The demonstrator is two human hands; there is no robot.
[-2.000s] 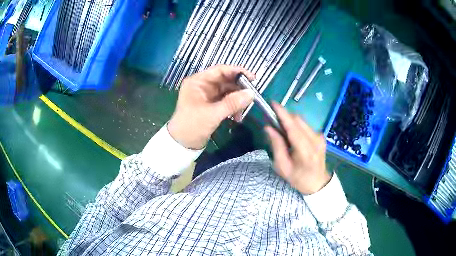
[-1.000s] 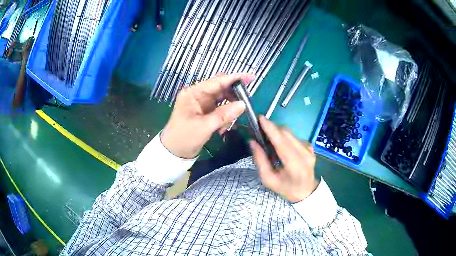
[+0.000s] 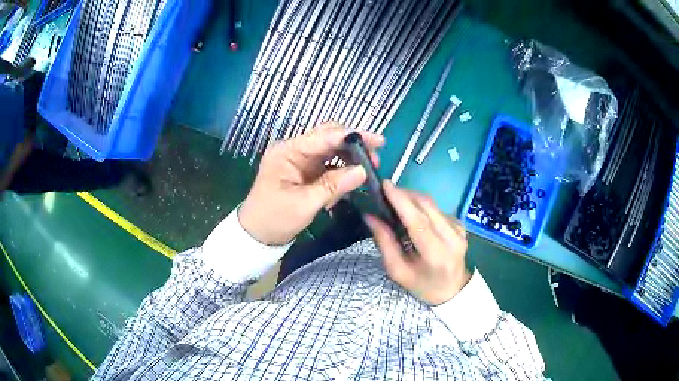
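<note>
My left hand (image 3: pixel 298 178) pinches the upper end of a dark, finger-thick tube (image 3: pixel 374 182) between thumb and fingers. A round black end shows at its top. My right hand (image 3: pixel 424 242) is closed round the tube's lower part, in front of my body. The tube slants down to the right, and my right palm and fingers hide part of it. Whether a small black part is held at the tip, I cannot tell. A row of silver tubes (image 3: pixel 327 67) lies on the green bench beyond my left hand.
A short tube (image 3: pixel 438 132) and a longer thin rod (image 3: pixel 424 119) lie mid-bench beside small whitish scraps. Right are a blue bin (image 3: pixel 468 216) of black pieces, a crumpled plastic bag (image 3: pixel 547 111) and a black tray (image 3: pixel 595 253). Far left, a blue tote (image 3: pixel 160 97) holds rods; a person's dark-clothed leg (image 3: pixel 67 175) shows.
My hands and the tube have shifted slightly left and down in view, and the tube looks darker and steeper. A person's dark-clothed leg has appeared at the left edge.
</note>
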